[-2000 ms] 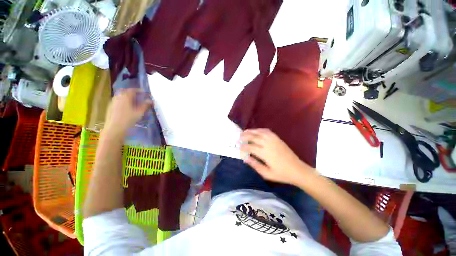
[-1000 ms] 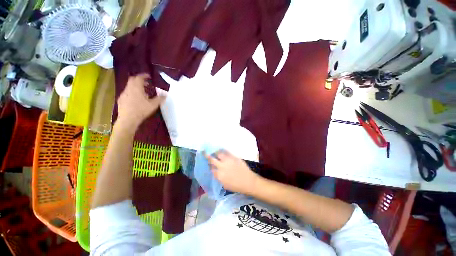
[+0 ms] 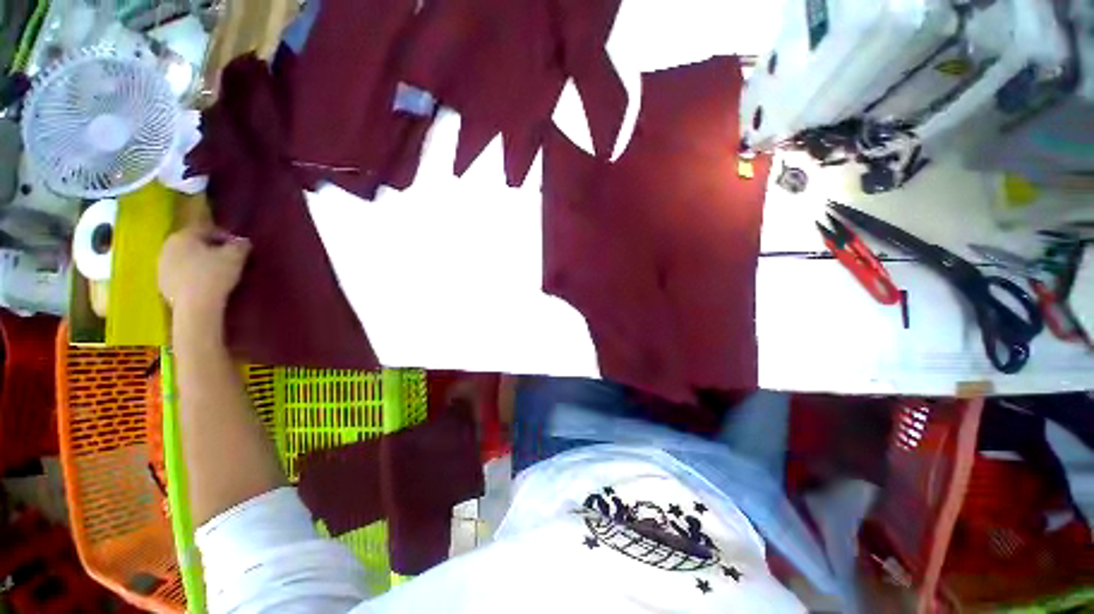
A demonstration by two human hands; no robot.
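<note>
My left hand [image 3: 202, 274] is at the left edge of a maroon panel [image 3: 294, 288], its fingertips closed on the cloth. This panel lies on the white table's left side, its lower end at the front edge. Another maroon panel [image 3: 672, 228] with a curved left edge lies beside the needle area. Several maroon pieces with pointed ends [image 3: 444, 72] lie behind. A blurred grey-blue piece [image 3: 720, 462] lies across my lap towards the right. My right hand is not in view.
White sewing machine [image 3: 864, 72] at back right. Red snips [image 3: 861, 262] and black shears [image 3: 960, 282] lie at right. Fan [image 3: 108, 120], thread cone [image 3: 96, 240] and yellow box [image 3: 142, 264] are at left. Orange [image 3: 108, 456] and lime green [image 3: 330, 414] baskets are below, maroon cloth over the green one.
My left hand has moved left and the left maroon panel lies spread. The grey-blue piece has gone from the table's front edge to the right over my lap. My right hand has left view.
</note>
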